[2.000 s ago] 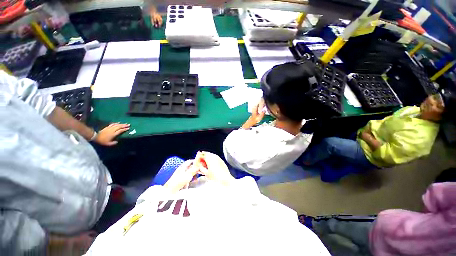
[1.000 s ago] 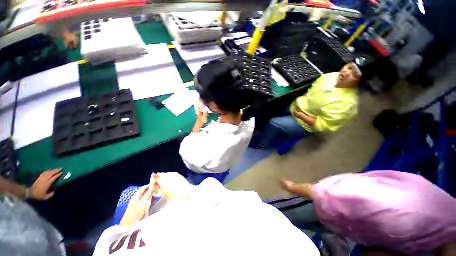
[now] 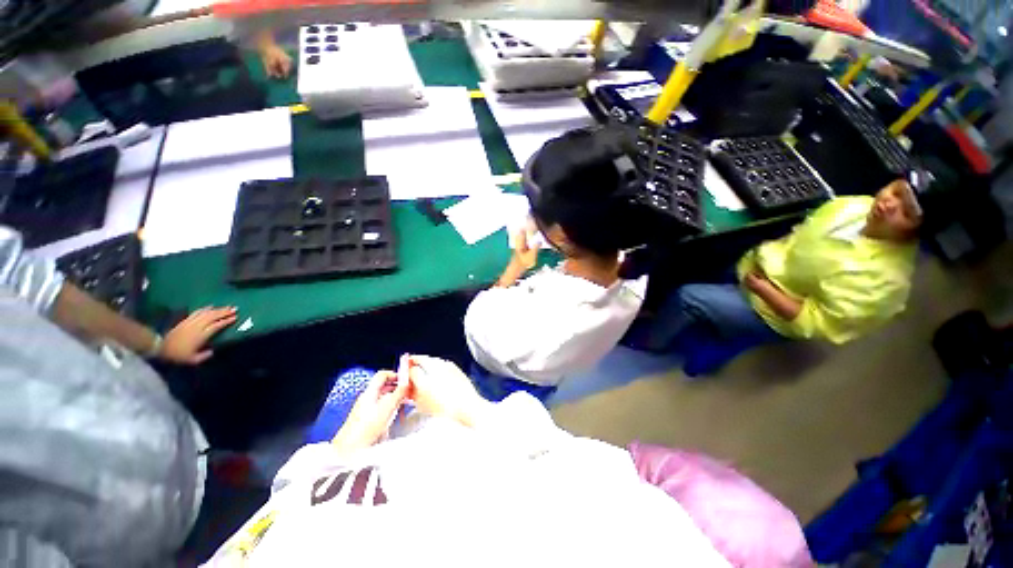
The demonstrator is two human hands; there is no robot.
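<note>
My left hand (image 3: 375, 406) and my right hand (image 3: 435, 384) are together in front of my body, low in the middle of the view, fingertips meeting. A tiny orange-red patch (image 3: 410, 388) shows at the fingertips; whether it is a held piece or something worn on a finger is unclear. Both hands are small and overexposed. A black parts tray (image 3: 333, 264) lies on the green bench mat beyond my hands, with a few small shiny pieces in its pockets. My hands are off the bench and apart from this tray.
A person in grey (image 3: 89, 411) stands left, a hand on the bench edge. A person in white (image 3: 561, 322) sits ahead, one in yellow (image 3: 833, 272) at right. Pink clothing (image 3: 722, 499) is beside me. White trays (image 3: 361, 67) stand at the back. A blue stool (image 3: 339, 402) is by my hands.
Since one second ago the view has swung back left, so the bench appears further right. The person in pink is now mostly hidden behind my body. My hands remain together.
</note>
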